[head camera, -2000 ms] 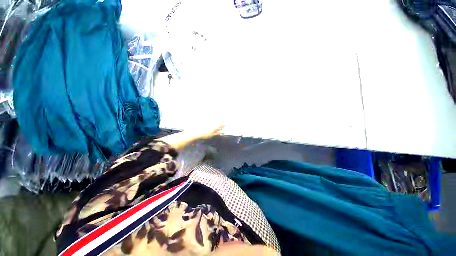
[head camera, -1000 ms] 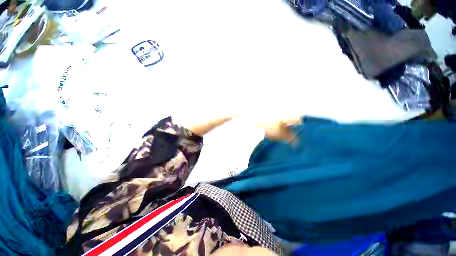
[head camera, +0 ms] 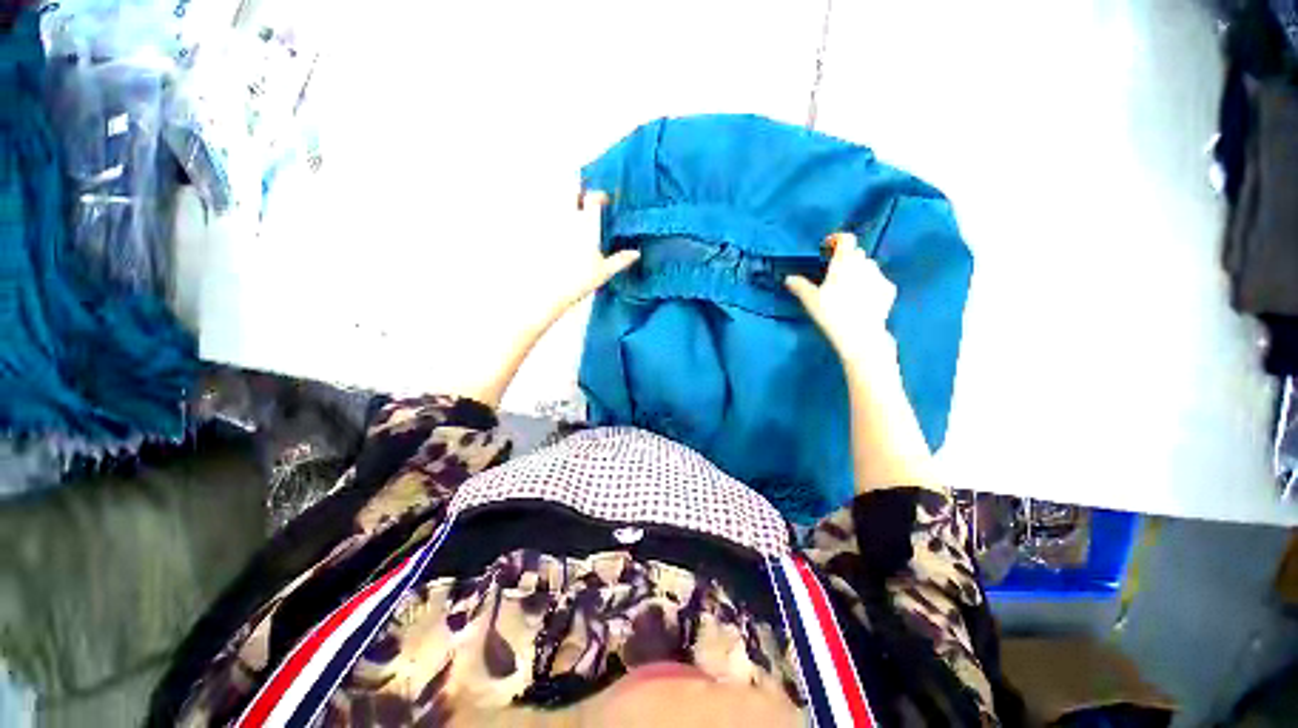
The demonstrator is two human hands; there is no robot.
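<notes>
A teal garment [head camera: 769,185] lies on the white table in front of me, its gathered elastic waist opening facing me and its lower part hanging over the near edge. My left hand [head camera: 605,245] grips the left end of the waistband, thumb over the edge. My right hand [head camera: 843,292] grips the right side of the waistband, with fingers partly inside the cloth. Both hands are bare.
More teal cloth [head camera: 86,334] hangs at the left, beside clear plastic bags [head camera: 121,157]. Dark folded garments [head camera: 1264,213] lie at the right edge. A blue crate [head camera: 1110,558] and a brown carton [head camera: 1082,676] stand below on the floor. The white table [head camera: 413,185] has a join.
The teal garment has moved from my right side onto the table in front of me. Both hands now hold its waistband. The view has turned right.
</notes>
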